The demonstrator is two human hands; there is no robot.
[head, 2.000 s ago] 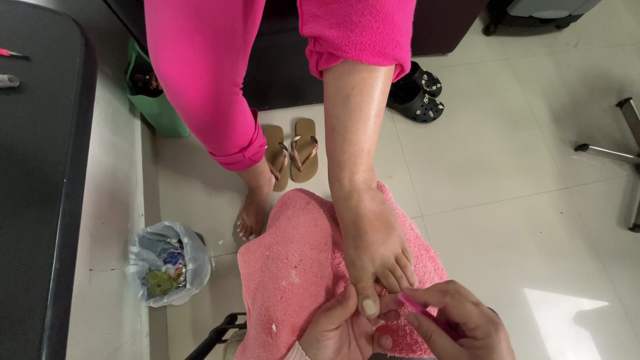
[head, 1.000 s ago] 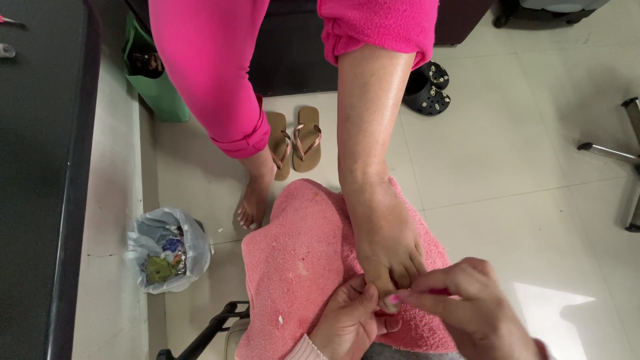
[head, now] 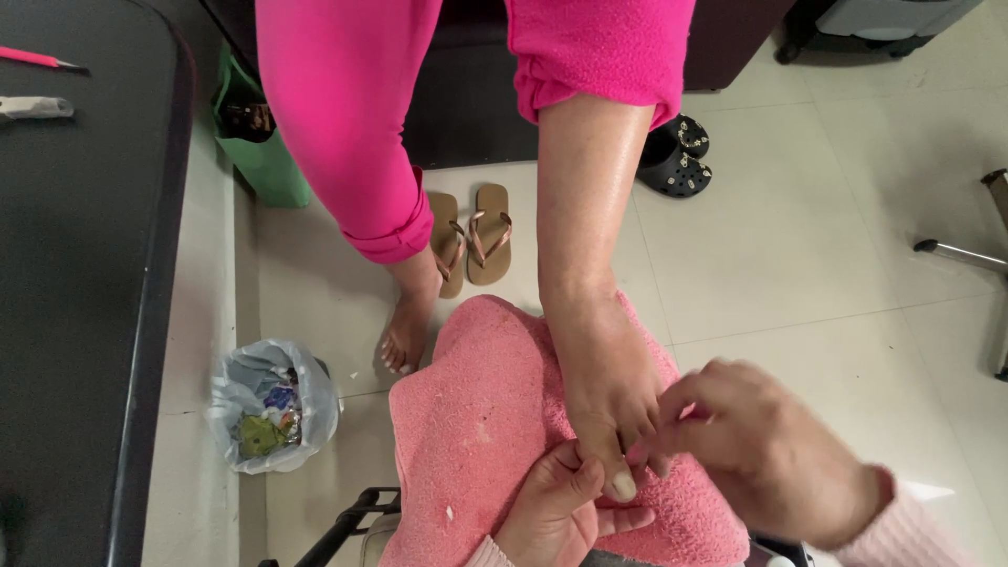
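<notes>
A person's bare foot rests on a pink terry towel, toes toward me. My left hand holds the big toe, with the thumb at its side and fingers beneath. My right hand, blurred, is at the smaller toes and grips a small pink tool whose tip lies beside the big toe; its kind cannot be told. The person's other foot stands on the floor, left of the towel.
A lined waste bin stands at lower left, near a black table bearing a pink-handled tool. Flip-flops, black clogs and a green bag are on the floor. A chair base is at right.
My right hand has moved from the big toe's tip up toward the smaller toes, with the pink tool still in it. My left hand remains at the big toe.
</notes>
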